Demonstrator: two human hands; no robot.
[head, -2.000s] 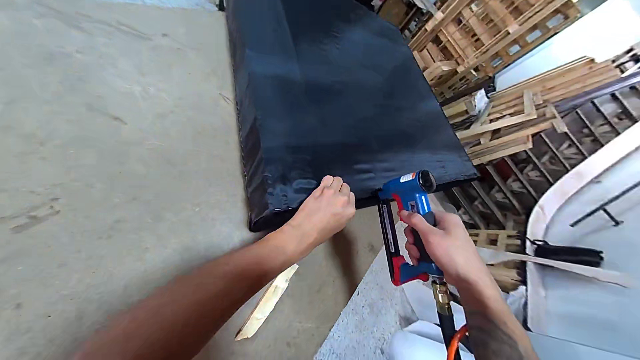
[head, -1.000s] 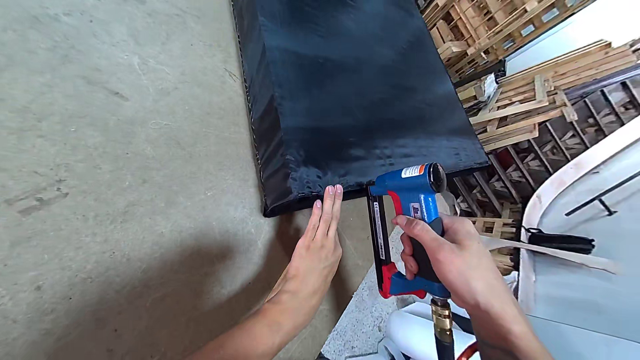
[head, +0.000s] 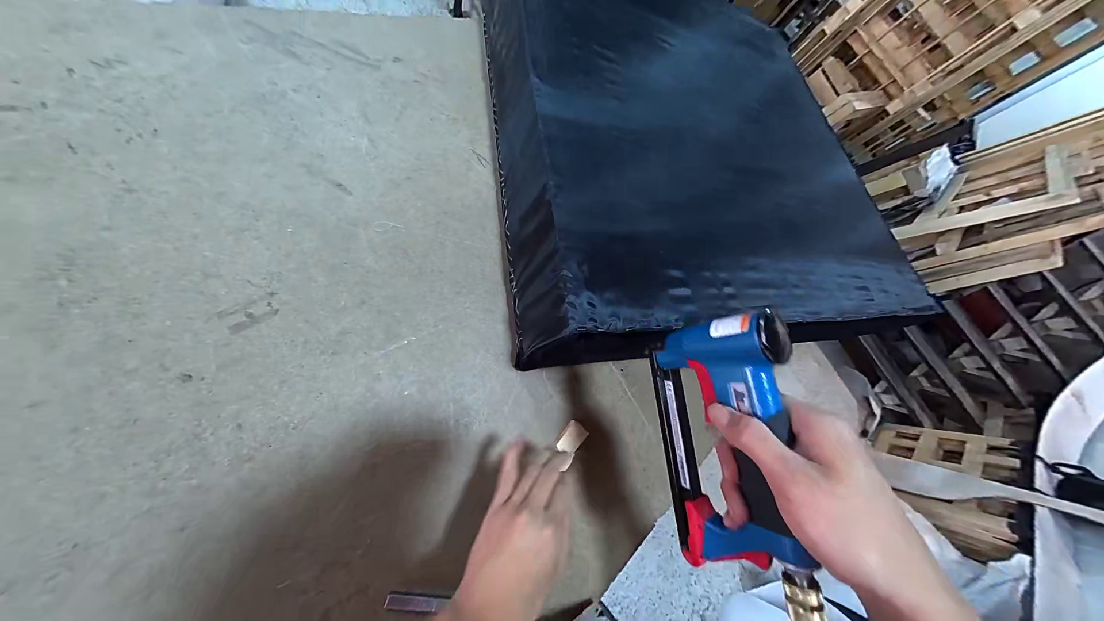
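Note:
In the head view my right hand (head: 819,492) grips a blue and red pneumatic stapler (head: 742,371), its nose against the near edge of a large panel covered in black fabric (head: 707,164). A brass air fitting (head: 802,595) shows at the stapler's base. My left hand (head: 522,526), blurred, is below the panel's near left corner, over the tan board surface. Its fingertips are beside a small wood piece (head: 571,437); whether they touch it cannot be told. A row of staples runs along the panel's left side.
Wooden frames and slats (head: 992,207) are stacked at the right, with a dark metal rack (head: 975,345) below them. A strip of staples (head: 416,602) lies near my left wrist. At lower right are a pale curved edge (head: 1069,431) and a black object (head: 1082,487).
My left hand has left the panel's near edge and moved down beside the small wood piece. My right hand still holds the stapler at that edge.

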